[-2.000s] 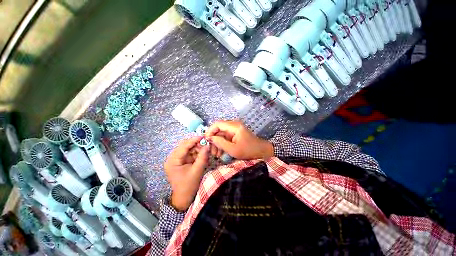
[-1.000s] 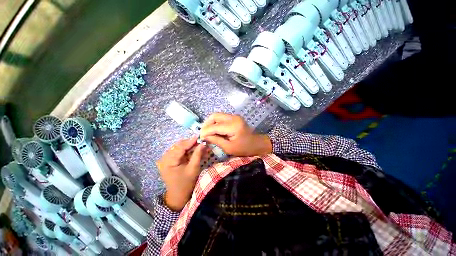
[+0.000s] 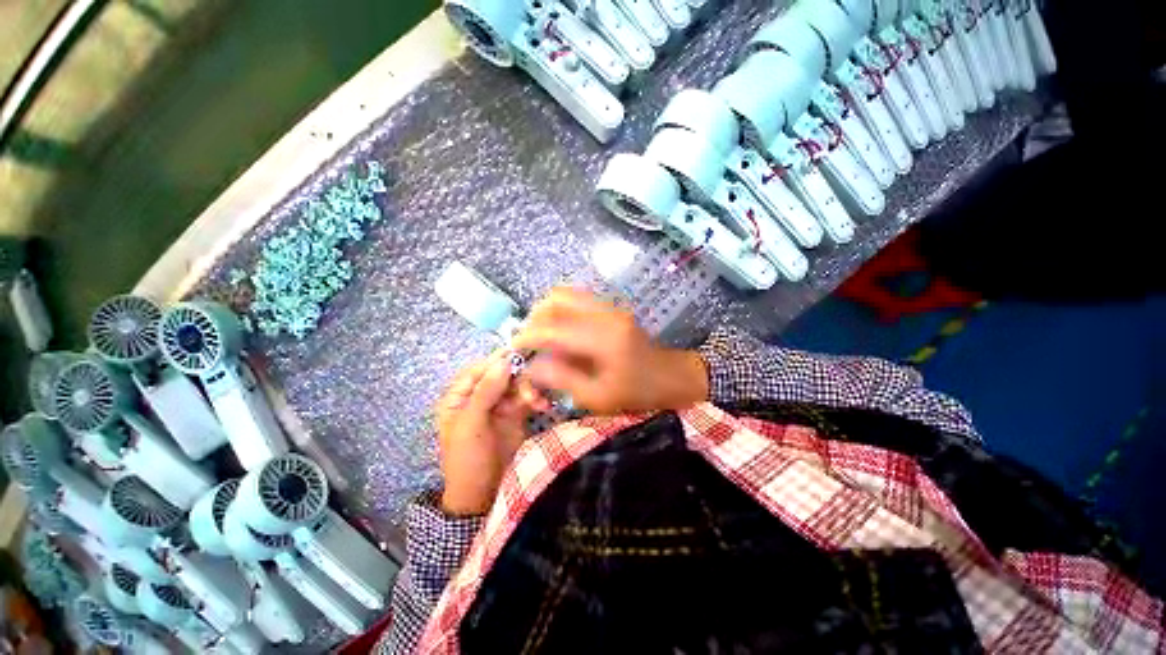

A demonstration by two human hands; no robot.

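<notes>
A pale mint fan unit lies on the bubble wrap with its round head up-left and its handle mostly hidden under my hands. My left hand pinches a tiny pale piece at its fingertips, beside the fan's neck. The piece is too small to identify surely. My right hand is blurred, over the handle and close to my left fingertips; what its fingers hold cannot be told. A pale pad sheet with rows of dots lies partly under my right hand.
A loose heap of teal inserts lies left of the fan. Jumbled fans with grilles fill the lower left. Open handle shells with red wires stand in rows at upper right. The green conveyor curves past behind a pale edge.
My left hand has moved slightly right from a second ago. My right hand is now blurred and its fingers have shifted at the piece. The fan unit stays between the heap and the rows.
</notes>
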